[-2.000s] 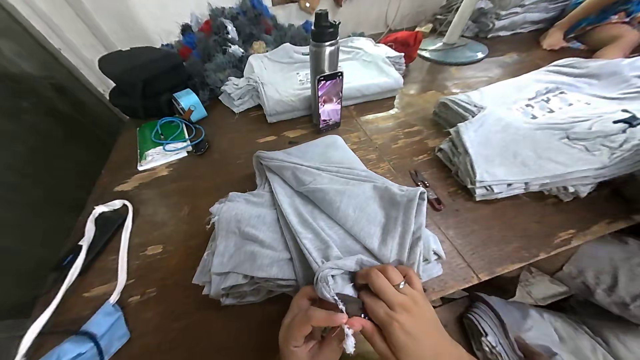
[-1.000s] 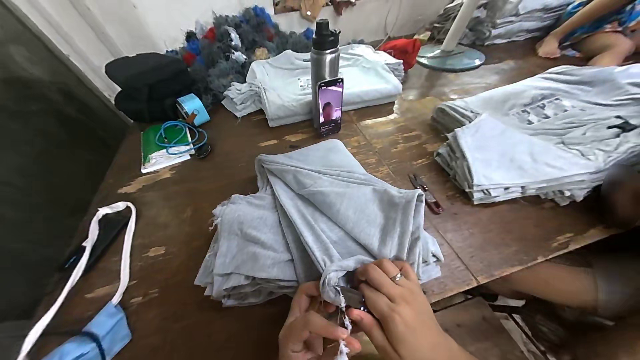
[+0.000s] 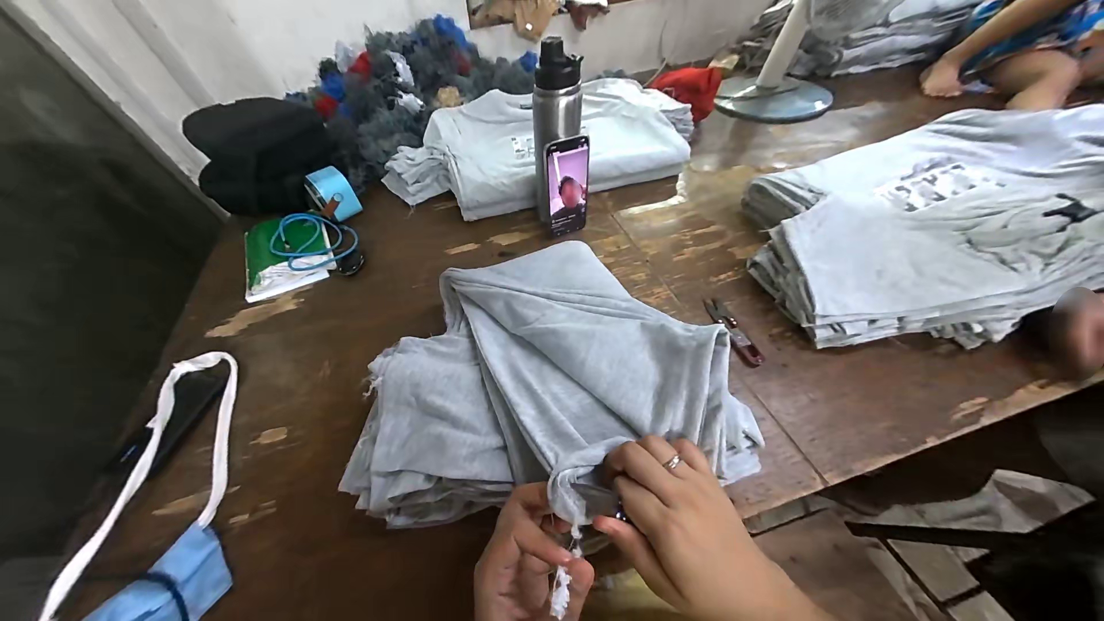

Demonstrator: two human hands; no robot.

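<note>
Grey knit fabric (image 3: 561, 345) lies folded over a stack of grey cloth pieces (image 3: 423, 414) on the wooden table. Its near corner is gathered at the table's front edge. My left hand (image 3: 526, 561) pinches that edge and a frayed white thread strip (image 3: 561, 586) hanging from it. My right hand (image 3: 681, 526), with a ring on one finger, grips the fabric edge beside it; a small dark metal thing shows partly under its fingers and cannot be made out. Right of the stack, thread snips (image 3: 735, 332) with a dark red handle lie on the table.
A phone (image 3: 567, 185) leans on a steel bottle (image 3: 556, 112) before folded grey shirts (image 3: 630, 142). A shirt stack (image 3: 897, 267) lies right, a face mask (image 3: 172, 578) left. A green packet (image 3: 272, 250), blue tape roll (image 3: 334, 194) and fan base (image 3: 774, 99) stand farther back. Another person's arm (image 3: 992, 39) shows back right.
Both my hands stay at the gathered fabric corner, with small finger shifts. At the right edge, a dark blurred shape seen one second ago has moved, and cloth below the table has changed position.
</note>
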